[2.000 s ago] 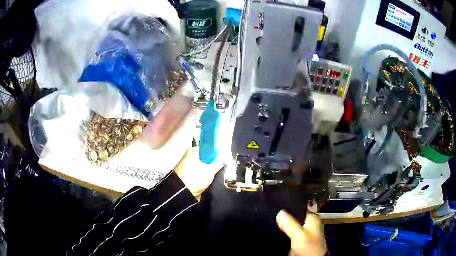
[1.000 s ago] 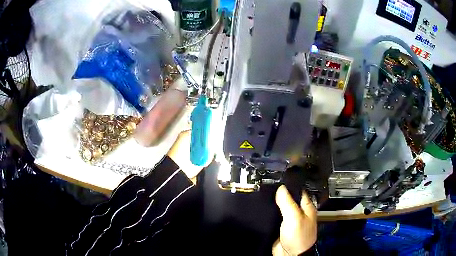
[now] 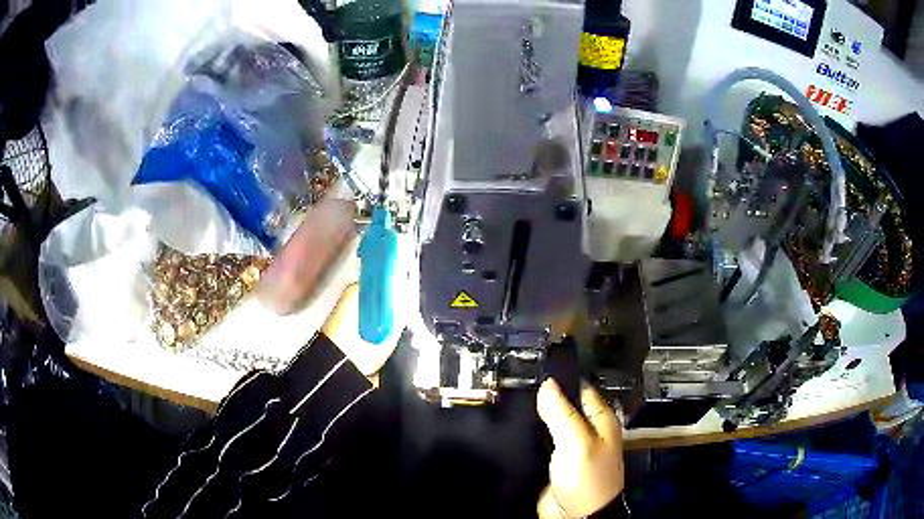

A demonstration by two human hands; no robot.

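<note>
The button sewing machine (image 3: 502, 253) stands in the middle, its head with a yellow warning triangle. The shiny button clamp (image 3: 456, 383) sits at its lower front, over a black garment (image 3: 461, 456). My right hand (image 3: 583, 436) is right of the clamp and grips a dark raised part of the garment between thumb and fingers. My left hand (image 3: 355, 329) lies left of the clamp at the garment's edge, partly behind a turquoise handle (image 3: 378, 279); its fingertips are hidden, so its hold cannot be told.
Metal buttons (image 3: 198, 299) lie loose at the left under plastic bags (image 3: 208, 152). A reddish blurred object (image 3: 309, 255) lies beside them. The control panel (image 3: 630, 147), metal button feeder (image 3: 775, 375) and green-rimmed bowl feeder (image 3: 871, 294) are at right. A blue crate (image 3: 811, 471) is below the table's right edge.
The whole view has shifted, so the machine appears further left. My right hand has moved up closer to the machine's lower front with the dark cloth. My left hand stays beside the clamp.
</note>
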